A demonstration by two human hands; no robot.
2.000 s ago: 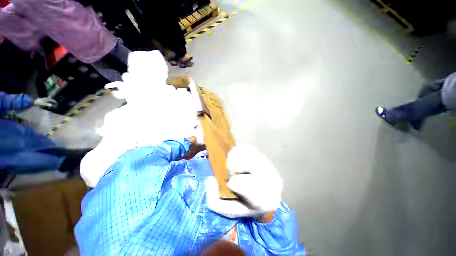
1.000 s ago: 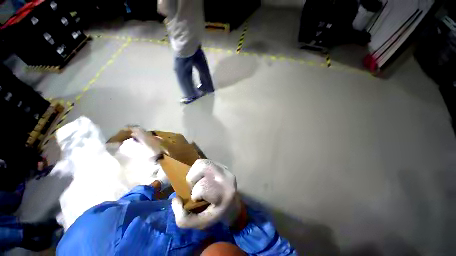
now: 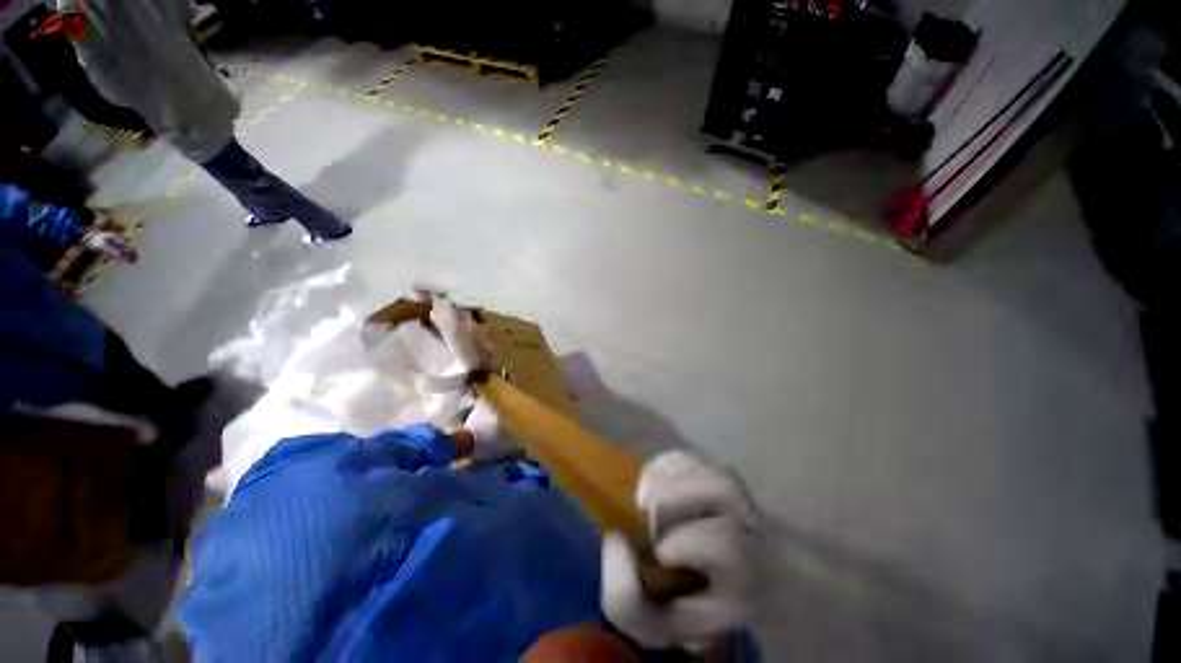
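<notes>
A brown open cardboard carton is in front of me, its long narrow edge running towards me. White foam or plastic sheeting is heaped over its left side. My right hand, in a white knit glove, is closed around the near end of the cardboard edge. My left hand shows only as a small white patch beyond my blue sleeve, against the carton. Its fingers are hidden, so its grip cannot be told.
A person in a light coat walks at the upper left. A person in blue is close on my left, near a brown carton. Yellow tape crosses the grey floor. Black crates and leaning white panels stand at the upper right.
The view has turned. The walking person has shifted from the upper middle to the upper left. The right hand and cardboard edge lie further right, and the person in blue shows more.
</notes>
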